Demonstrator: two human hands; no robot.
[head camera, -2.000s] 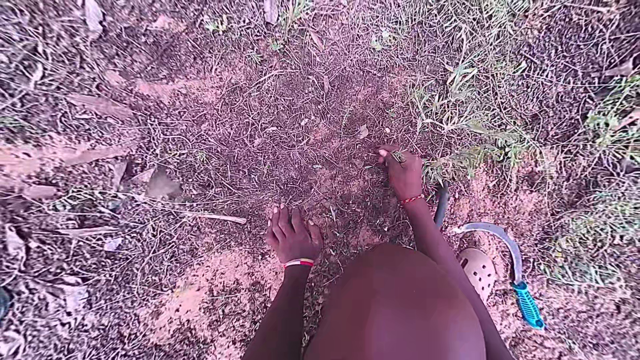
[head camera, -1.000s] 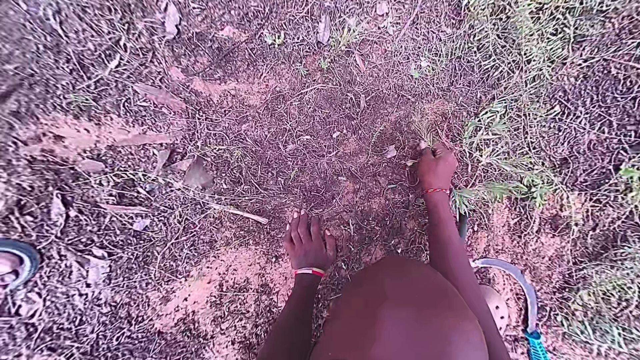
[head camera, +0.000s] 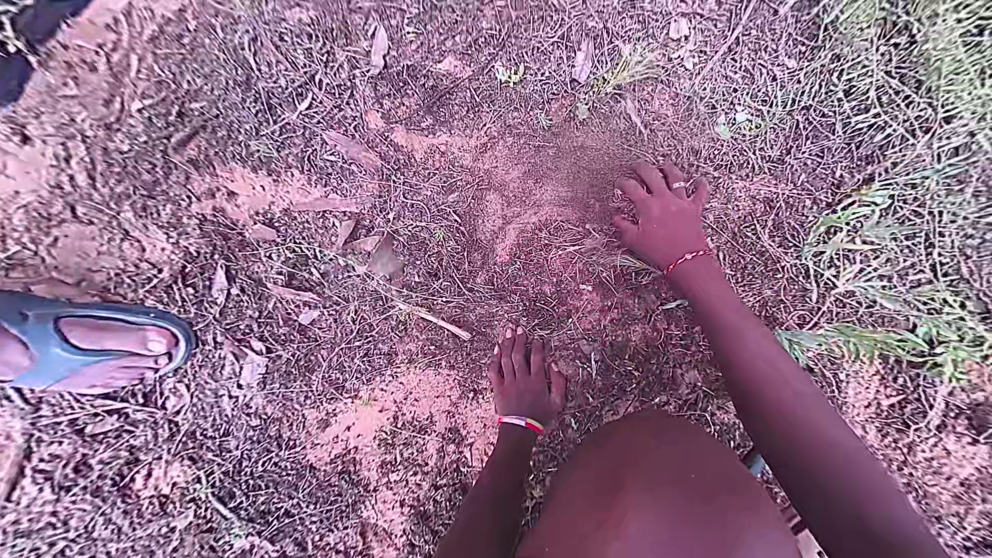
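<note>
My left hand (head camera: 528, 384), with a light and red band at the wrist, rests palm down on the dry ground, fingers spread a little and holding nothing. Farther forward and to the right, my right hand (head camera: 665, 213) wears a ring and a red cord bracelet. Its fingers are apart over the soil, beside a blurred patch of loose dirt (head camera: 577, 174). A thin tuft of dry grass (head camera: 612, 252) lies by its thumb side. My bare knee (head camera: 659, 488) is between the two arms.
A foot in a grey-blue sandal (head camera: 116, 345) stands at the left edge. Green grass (head camera: 891, 341) grows on the right. Dry leaves (head camera: 385, 260) and a pale stick (head camera: 434, 319) lie left of my hands. A dark object (head camera: 15, 74) is partly visible at the upper left.
My right hand has moved forward and its fingers have spread. My left hand stays on the ground. The sickle seen earlier at the right is out of view. The sandalled foot shows more fully.
</note>
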